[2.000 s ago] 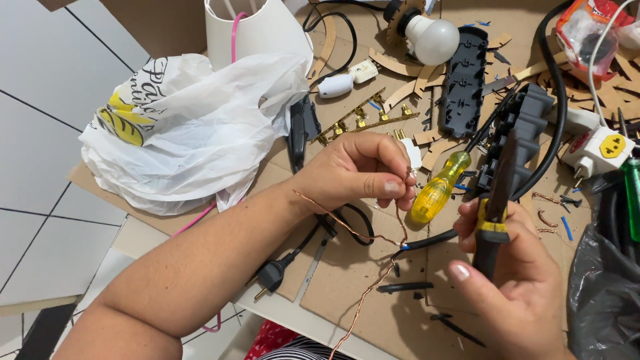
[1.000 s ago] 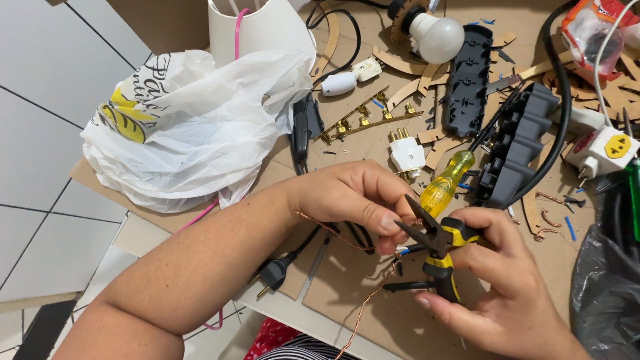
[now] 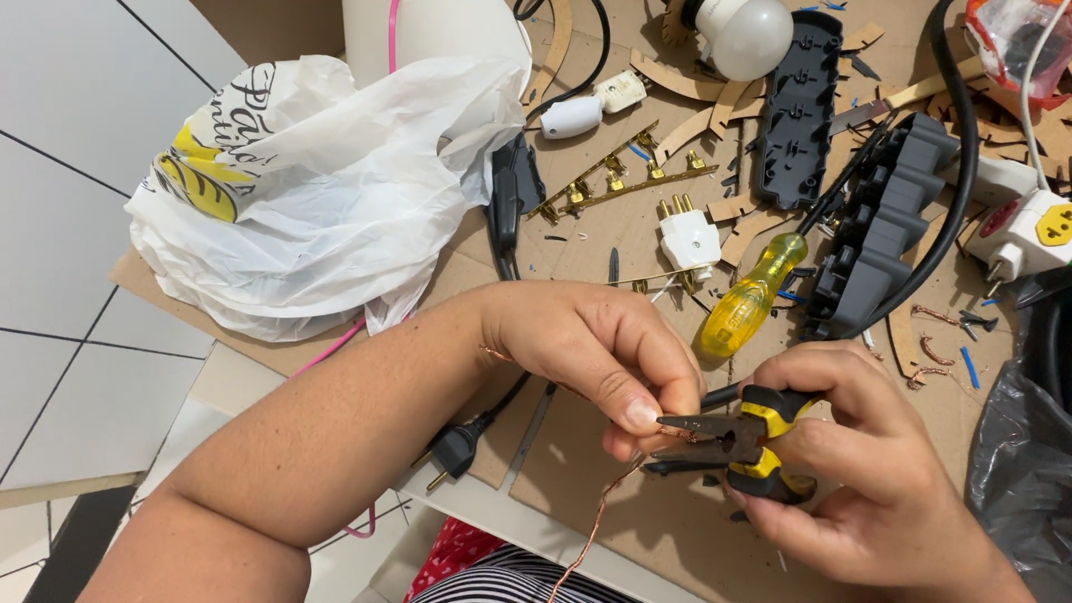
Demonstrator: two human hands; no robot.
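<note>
My left hand (image 3: 607, 356) pinches twisted bare copper wire (image 3: 596, 519) between thumb and fingers; one length hangs down past the table edge. My right hand (image 3: 854, 461) holds long-nose pliers (image 3: 754, 444) with yellow and black grips. Their jaws are parted around a short copper end at my left fingertips. Behind my hands runs a black cable (image 3: 720, 395). A yellow-handled screwdriver (image 3: 754, 293) lies just beyond, beside a white three-pin plug (image 3: 688, 234) and the dark grey power strip housing (image 3: 888, 226). Brass contact strips (image 3: 636, 188) rest farther left.
A white plastic bag (image 3: 335, 201) lies at left. At the back are a light bulb (image 3: 749, 38) and a black housing half (image 3: 800, 109). A black plug (image 3: 456, 448) sits near the front edge. To the right are a white adapter (image 3: 1026, 230) and a dark plastic bag (image 3: 1017, 469).
My right hand has turned the pliers from upright to pointing left, and their jaws have come to the wire at my left fingertips. My left hand keeps its pinch on the wire.
</note>
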